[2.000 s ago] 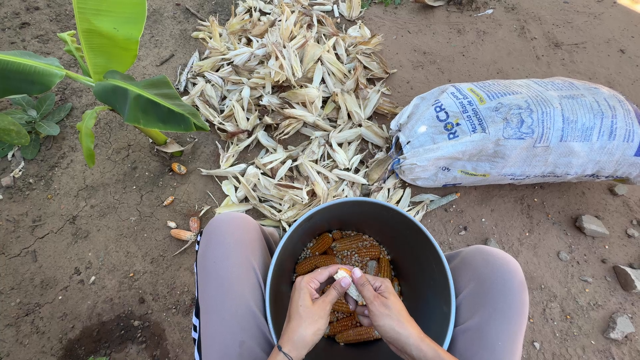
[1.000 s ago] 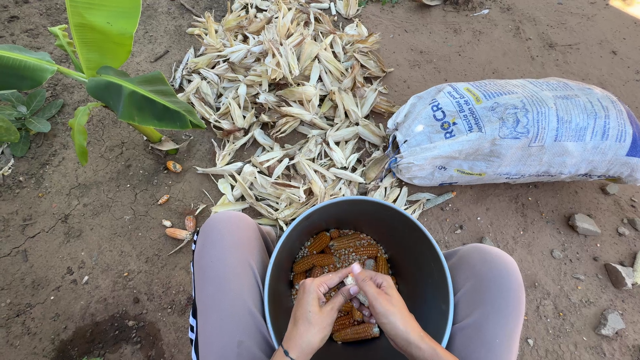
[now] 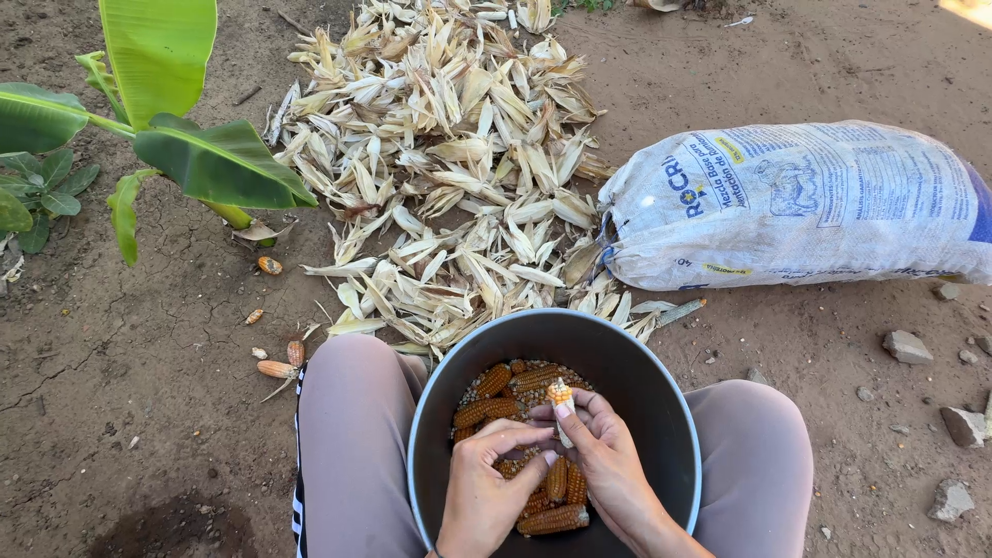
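A dark metal pot (image 3: 674, 434) sits between the person's knees, with several orange corn cobs (image 3: 552, 519) and loose kernels in it. Above the cobs, my right hand (image 3: 601, 449) holds a small, mostly bare corn cob (image 3: 564, 415) upright between thumb and fingers; some orange kernels show at its top end. My left hand (image 3: 492, 480) is just to the left, over the pot, thumb and forefinger apart, with nothing visible between them. Its fingertips are close to the right hand's fingers; whether they touch is unclear.
Dry corn husks (image 3: 457, 163) lie heaped on the soil beyond the pot. A filled woven sack (image 3: 790, 201) lies at the right, with stones (image 3: 907, 347) nearer. A young broad-leaved plant (image 3: 225, 159) grows at the left, with small corn cobs (image 3: 277, 369) near the left knee.
The hands, earlier together at the small cob, are now slightly apart. My left hand has come off the cob, which stands more upright in my right hand.
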